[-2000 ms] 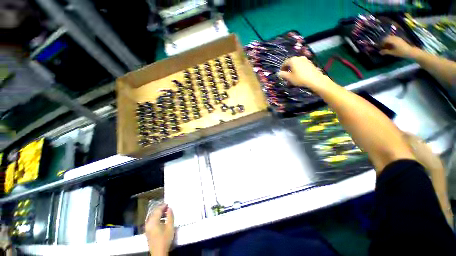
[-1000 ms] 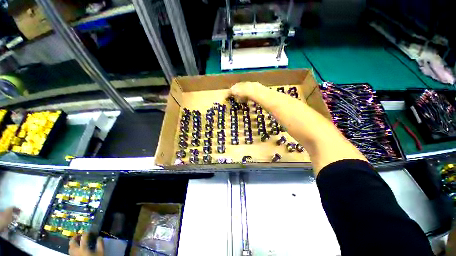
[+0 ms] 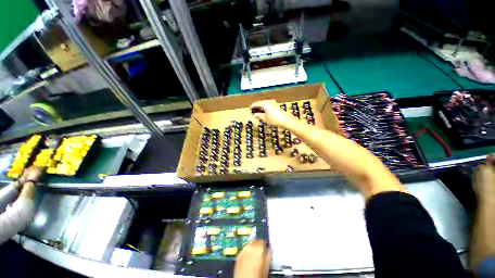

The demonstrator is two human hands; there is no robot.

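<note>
My right hand is over the back of the cardboard tray of coils, with a dark coil at its fingertips. Rows of small dark coils stand in the tray, and a few lie loose at its front right. My left hand is at the lower right edge of the black carrier, its fingertips on the edge. The carrier holds green circuit boards with yellow blocks, just in front of the tray. The left hand is partly cut off by the bottom edge.
A black bin of wire leads adjoins the tray's right side. Red-handled pliers and another wire bin lie further right. Another person's hand is at the yellow parts. An arm shows at the right edge.
The carrier has moved right along the line from the lower left to in front of the tray, with my left hand at its edge. My right hand has stayed over the tray's back.
</note>
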